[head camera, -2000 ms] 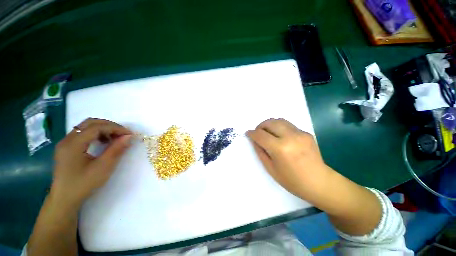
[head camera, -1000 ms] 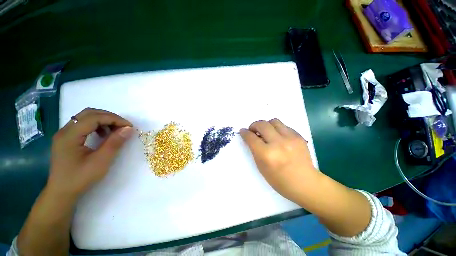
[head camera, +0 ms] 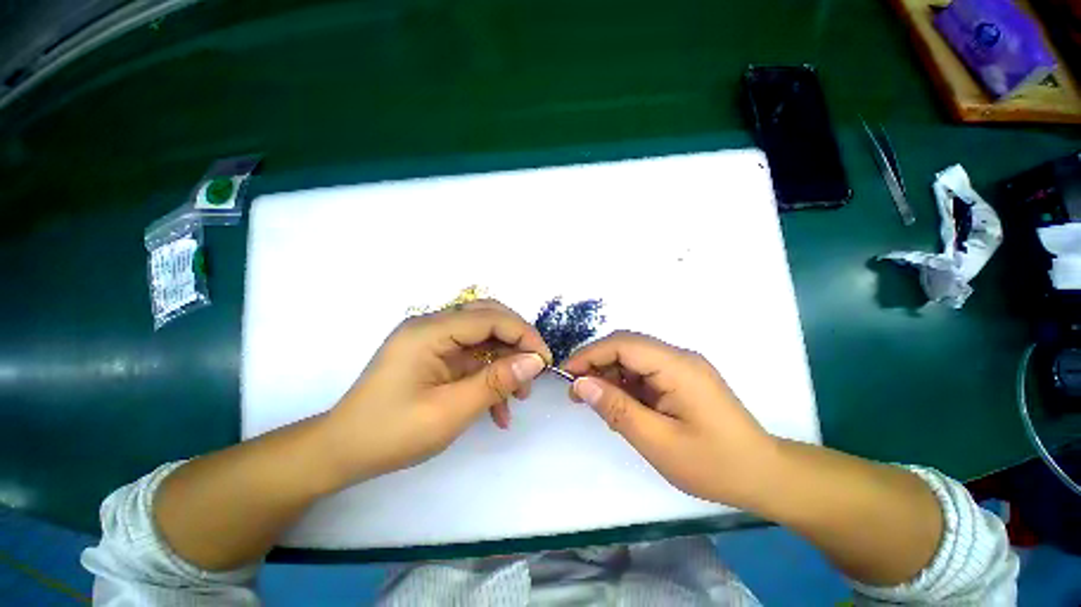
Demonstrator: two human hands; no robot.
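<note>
My left hand [head camera: 445, 374] and my right hand [head camera: 664, 409] meet near the middle of the white board [head camera: 368, 249]. A thin silver tool [head camera: 562, 375] shows between the two sets of fingertips, its rear end in my right fingertips. My left thumb and finger are pinched together at its other end; what they pinch is too small to make out. The gold-coloured parts [head camera: 472, 294] lie mostly hidden behind my left hand. The pile of dark small parts [head camera: 568, 325] lies just beyond my fingertips.
Two small zip bags [head camera: 178, 275] lie left of the board. A black smartphone [head camera: 797, 136], tweezers [head camera: 888, 173] and crumpled white paper [head camera: 955, 243] lie to the right. A purple packet [head camera: 993, 45] on a wooden tray [head camera: 936, 65] is at upper right, a black device [head camera: 1059, 356] at the right edge.
Both hands have come together from either side of the piles, my left hand now covering most of the gold-coloured pile. The view has shifted, so the board appears further right.
</note>
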